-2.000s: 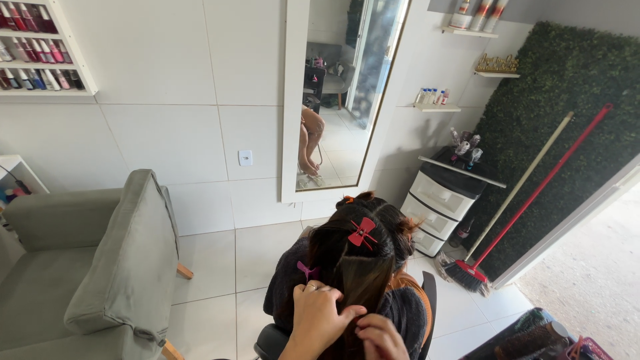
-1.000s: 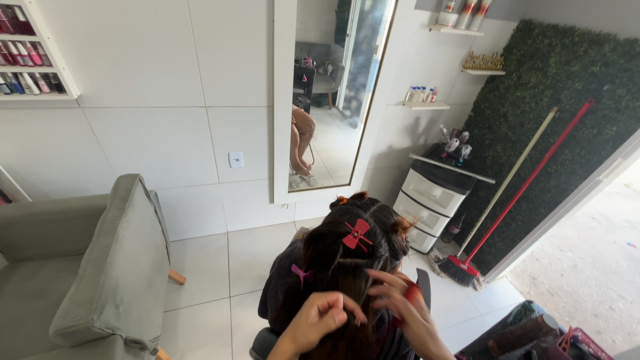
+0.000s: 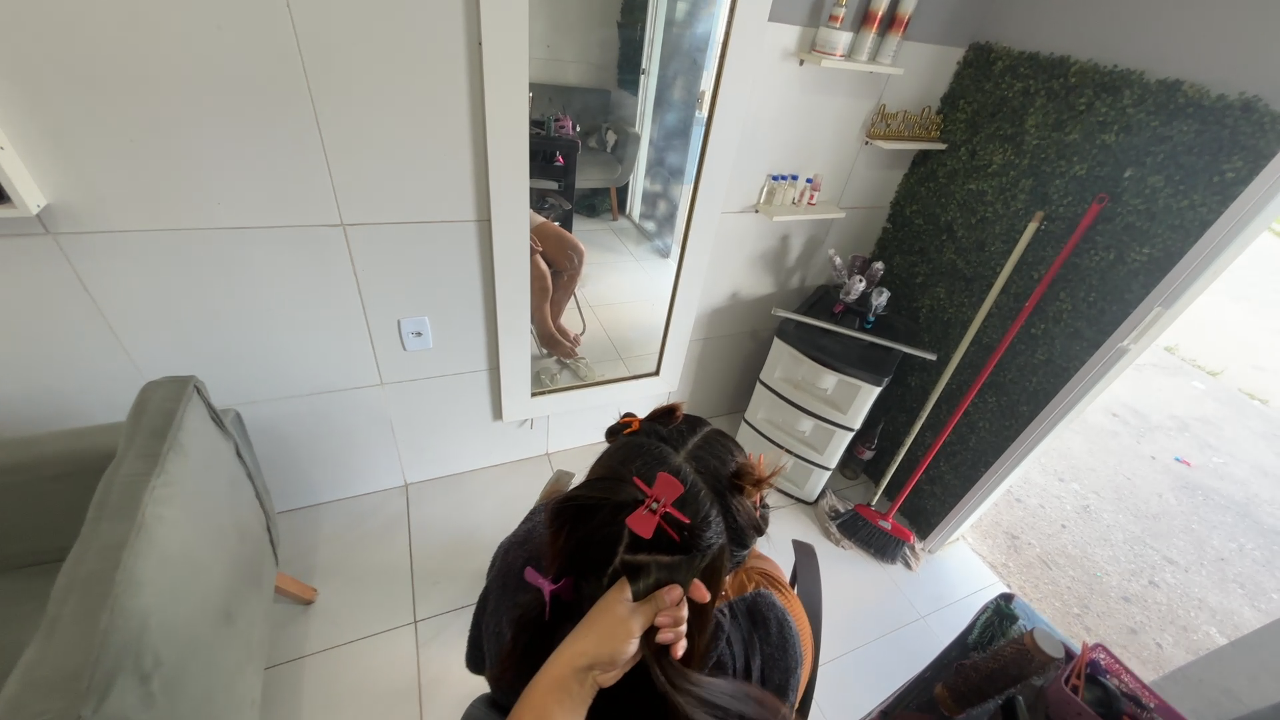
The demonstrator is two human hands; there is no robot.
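Note:
My left hand (image 3: 640, 625) is closed around a section of dark hair (image 3: 690, 680) at the back of a seated person's head. Above it, a red butterfly hair clip (image 3: 656, 505) holds hair near a parting. To the left of the hand, a purple hair clip (image 3: 546, 586) sits in the loose hair. An orange clip (image 3: 630, 425) fastens a twisted bun at the top left of the head, and another twisted bun (image 3: 750, 480) is at the right. My right hand is not in the picture. A dark cape or towel (image 3: 755, 635) covers the person's shoulders.
A chair arm (image 3: 805, 600) is right of the person. A grey armchair (image 3: 160, 560) stands left. Ahead are a wall mirror (image 3: 505, 250), a white drawer unit (image 3: 800, 425), and a red broom (image 3: 1000, 350). At lower right, a purple basket (image 3: 1110, 690) and a hairbrush (image 3: 1005, 665) lie on a surface.
My right hand, at the hair beside my left hand in both earlier frames, has left the view. My left hand is now closed around the hair section.

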